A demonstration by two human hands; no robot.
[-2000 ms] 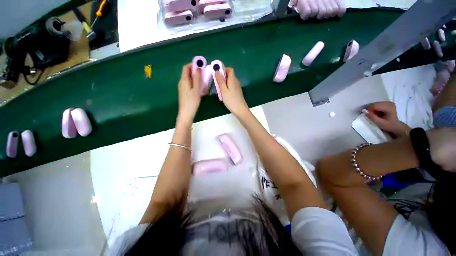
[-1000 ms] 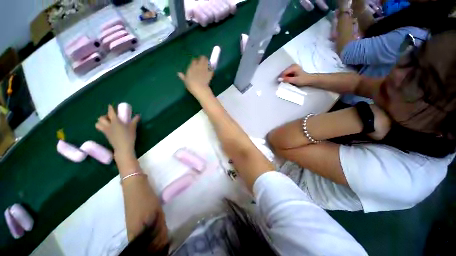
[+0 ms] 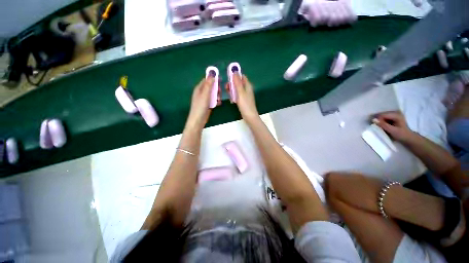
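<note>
My left hand (image 3: pixel 203 97) holds a pink device (image 3: pixel 213 88) upright over the green conveyor belt (image 3: pixel 175 67). My right hand (image 3: pixel 244 95) holds another pink device (image 3: pixel 234 79) beside it, with a small gap between the two. Each device shows a dark round spot near its top end. Two set-aside pink units (image 3: pixel 236 156) lie on the white worktop (image 3: pixel 128 174) between my forearms.
Pairs of pink units (image 3: pixel 147 112) lie on the belt at left, one by a yellow piece (image 3: pixel 123 81). More units (image 3: pixel 295 67) lie at right, near a grey post (image 3: pixel 380 61). A clear tray (image 3: pixel 205 28) stands beyond. A neighbouring person's hand (image 3: pixel 393 125) touches a white pad (image 3: pixel 378 143).
My hands were apart over the belt and are now side by side, each holding a device. The camera view has swung back left. The pair by the yellow piece was not there two seconds ago.
</note>
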